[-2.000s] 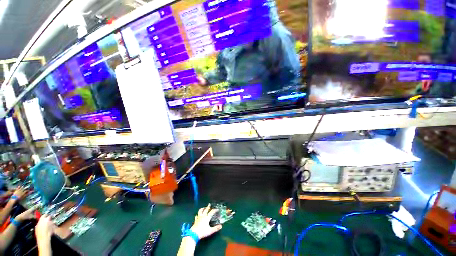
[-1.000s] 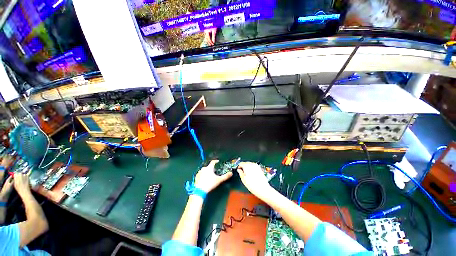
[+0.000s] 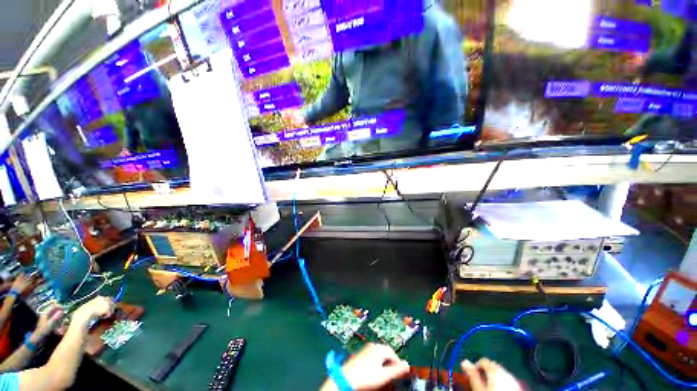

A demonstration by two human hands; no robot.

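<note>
My left hand (image 3: 374,366), with a blue wrist strap (image 3: 336,371), is at the bottom edge, left of the black connector bar and leads (image 3: 436,376) of the test fixture. My right hand (image 3: 489,376) is just right of them, partly cut off by the edge. The fingers of both are bent near the fixture; whether they grip anything is unclear. Two green main boards lie side by side on the mat beyond my hands, the left board (image 3: 345,322) and the right board (image 3: 393,327). The rest of the fixture is below the picture.
A remote control (image 3: 227,365) and a dark bar (image 3: 178,352) lie left. An oscilloscope (image 3: 535,258) stands behind right, an orange-red box (image 3: 672,324) far right. Blue cable (image 3: 489,330) loops at right. Another person's arms (image 3: 65,344) work at left. Screens (image 3: 367,84) hang overhead.
My hands have drawn back from the board at the mat's middle to the fixture at the bottom edge. That board now lies free beside the other. The view has tilted up, cutting off most of the fixture.
</note>
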